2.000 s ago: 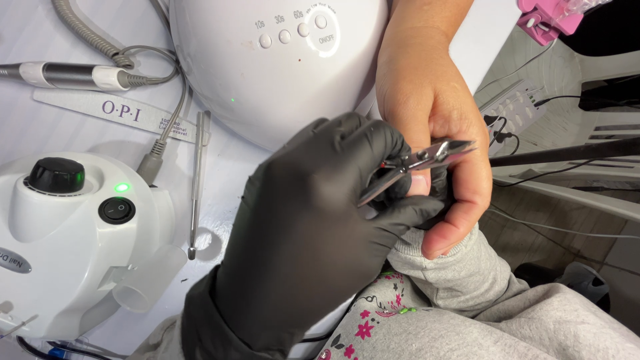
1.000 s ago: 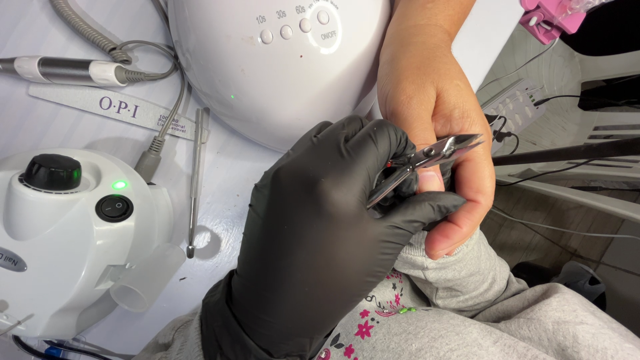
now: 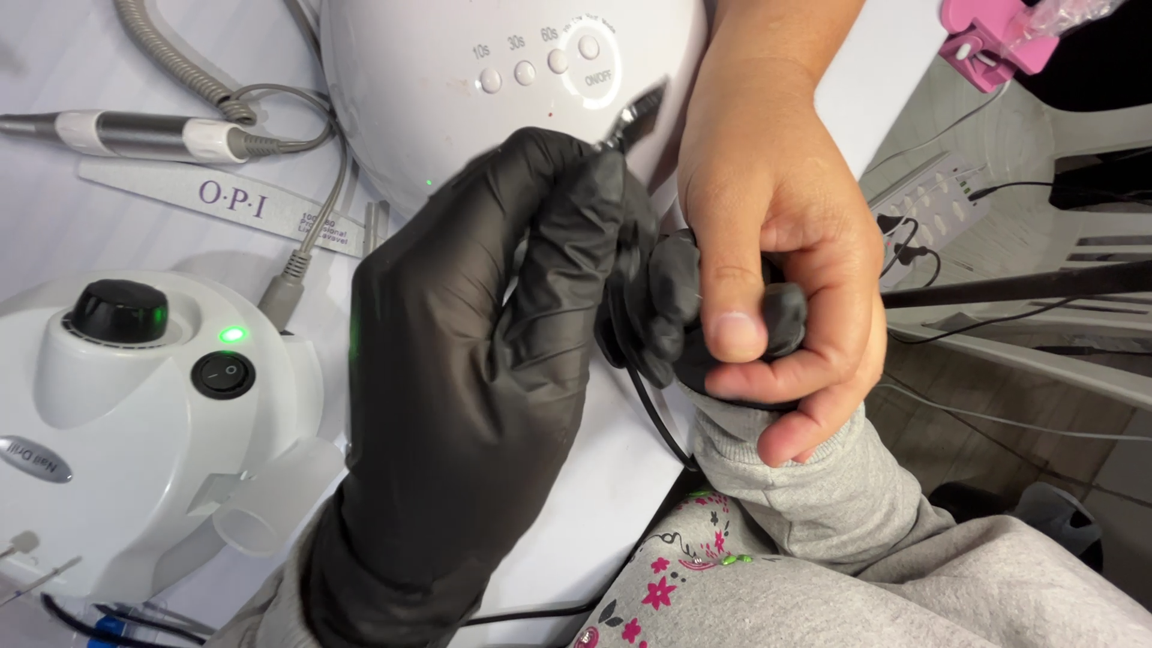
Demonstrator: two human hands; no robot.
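Note:
My left hand (image 3: 486,360), in a black glove, is raised beside the white nail lamp (image 3: 432,117) and holds metal cuticle nippers (image 3: 641,110), jaws pointing up and right over the lamp's edge. The jaws are blurred, and the handles are mostly hidden in the glove. My right hand (image 3: 675,288), also black-gloved, is partly hidden under another person's hand (image 3: 774,180). Its fingers show on both sides of that person's thumb (image 3: 733,306) and hold it, nail up. The person's other fingers curl over my right hand near my grey cuff.
A white nail drill machine (image 3: 162,450) with a green light stands at left. Its handpiece (image 3: 135,135) and a nail file (image 3: 225,198) lie above it; a metal tool (image 3: 376,225) shows partly. A pink clamp (image 3: 994,45) and a power strip (image 3: 927,207) are at right.
My left hand has drawn the nippers up and left, away from the person's thumb, where the earlier frames show them. My right hand's fingers are more exposed.

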